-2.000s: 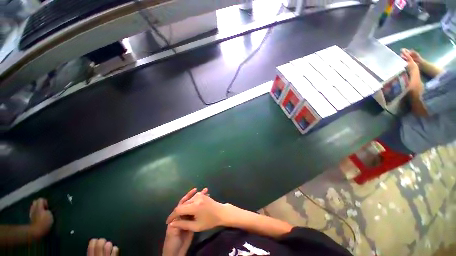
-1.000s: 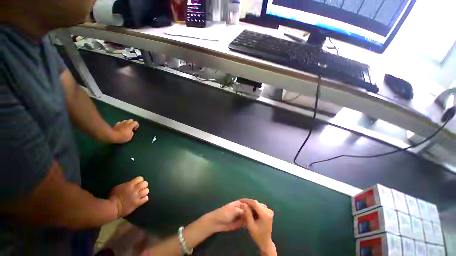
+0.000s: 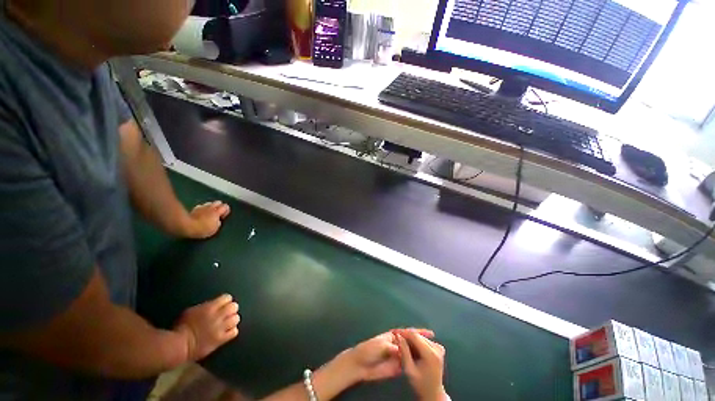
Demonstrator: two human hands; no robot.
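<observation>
My left hand (image 3: 375, 357), with a pale beaded bracelet on its wrist, is over the green bench top (image 3: 302, 313) at the bottom centre. My right hand (image 3: 424, 365) touches it, their fingers meeting and overlapping. No object shows between them, but the overlapping fingers hide whether something small is held. A block of small retail boxes (image 3: 593, 349), with red and blue fronts and white label faces, stands at the lower right, apart from my hands and cut off by the picture's bottom edge.
Another person (image 3: 67, 204) stands at the left, both hands on the bench. A dark belt (image 3: 376, 204) runs behind the bench. The shelf holds a keyboard (image 3: 494, 117), mouse (image 3: 644, 164), monitor (image 3: 549, 39), lit phone (image 3: 329, 33) and black machine (image 3: 249, 33). A cable hangs over the belt. White scraps lie nearby.
My view has swung left from the box block and far-right person to the computer shelf and left-hand person. My hands stay together. Since one second ago, the boxes sit lower in view.
</observation>
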